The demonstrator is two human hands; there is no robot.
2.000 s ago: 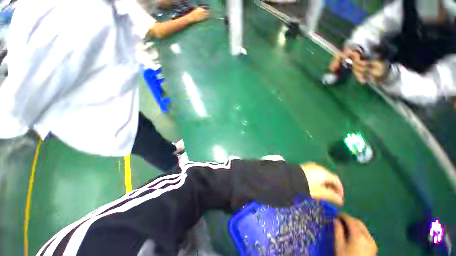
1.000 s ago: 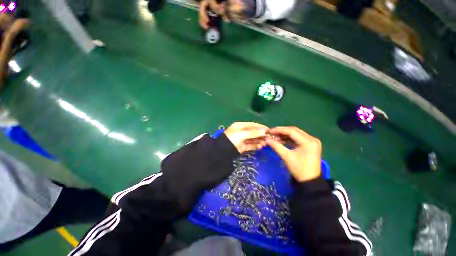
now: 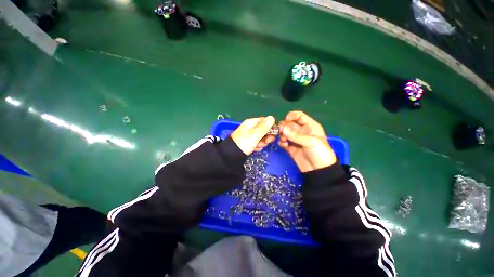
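My left hand point(image 3: 253, 134) and my right hand point(image 3: 306, 139) meet over the back of a blue tray point(image 3: 337, 147). Their fingertips pinch a tiny silvery metal ring point(image 3: 274, 130) between them; its exact shape is too small to tell. A loose pile of metal rings point(image 3: 265, 189) lies in the tray below my hands. My sleeves cover parts of the tray's left and right sides.
Black units with lit tops stand on the green surface: one green-white point(image 3: 303, 73), one pink point(image 3: 414, 91). Others stand at the top left and far right. A clear bag of parts point(image 3: 469, 204) and a small cluster point(image 3: 404, 206) lie right. A person's sleeve point(image 3: 21, 227) shows lower left.
The view has turned from the line and the other people down to the tray. My hands, earlier apart at the tray, came together over it and still pinch a small part.
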